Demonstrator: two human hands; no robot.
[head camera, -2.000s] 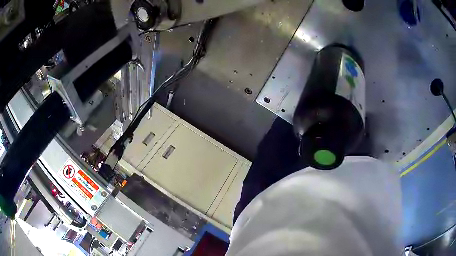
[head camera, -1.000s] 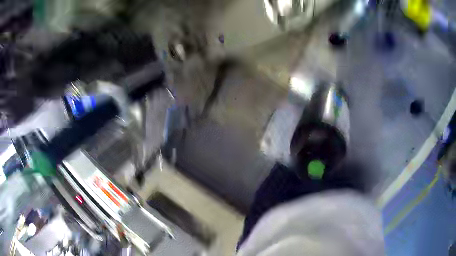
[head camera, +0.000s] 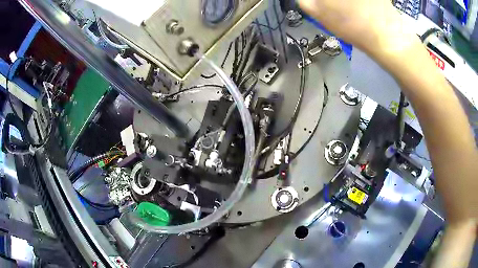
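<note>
My bare right arm comes in from the lower right edge and curves up to the top. My right hand (head camera: 340, 18) is cut off by the top edge, and its fingers and any hold are hidden. The large grey rotary indexing table (head camera: 309, 180) lies below it. Round parts sit in silver station fixtures at its front (head camera: 284, 199), at its right (head camera: 336, 151) and at its upper right (head camera: 349, 94). My left hand is not in view.
A cream control box (head camera: 165, 44) and a clear air hose (head camera: 247, 125) hang over the table. A metal pole (head camera: 105, 68) crosses the upper left. A yellow-labelled sensor (head camera: 357, 196) and a white cover (head camera: 456, 70) stand right. A green object (head camera: 153, 213) is lower left.
The view has swung from the black bottle and cream cabinet to the rotary table. The white sleeve or cloth at the bottom is gone, and my bare right arm now shows at the right.
</note>
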